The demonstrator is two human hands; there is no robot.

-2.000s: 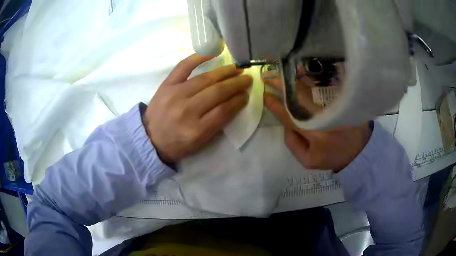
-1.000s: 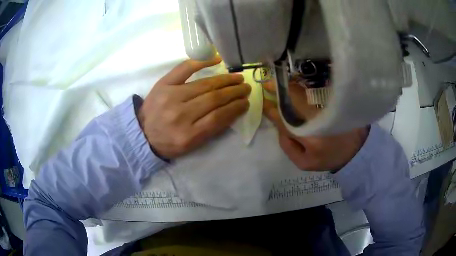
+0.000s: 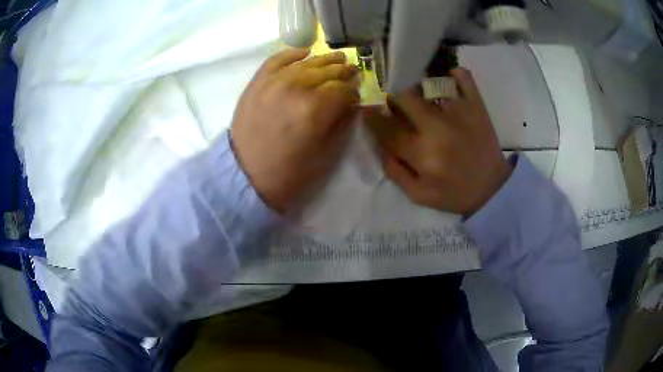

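White fabric (image 3: 138, 109) spreads over the left of the table, and a part of it lies under and between my hands below the needle area. My left hand (image 3: 294, 123) is palm down on the fabric, its fingertips just left of the presser foot (image 3: 366, 59). My right hand (image 3: 440, 145) is at the right of the foot, with fingers bent and the fingertips down at the cloth edge; it is slightly blurred. I cannot tell if it pinches the cloth. The cloth at the needle is lit yellow. The sewing machine head (image 3: 429, 22) fills the top centre.
A white lamp tube (image 3: 296, 23) hangs left of the needle. A curved white strip (image 3: 574, 109) lies at the right. A tan block (image 3: 637, 167) sits at the right table edge. Ruler markings (image 3: 363, 251) run along the front edge. Blue plastic (image 3: 16, 156) is at the far left.
The view has shifted, so the machine head sits higher and the right table shows more. The pointed cloth tip between my hands no longer shows. My hands are closer together below the needle.
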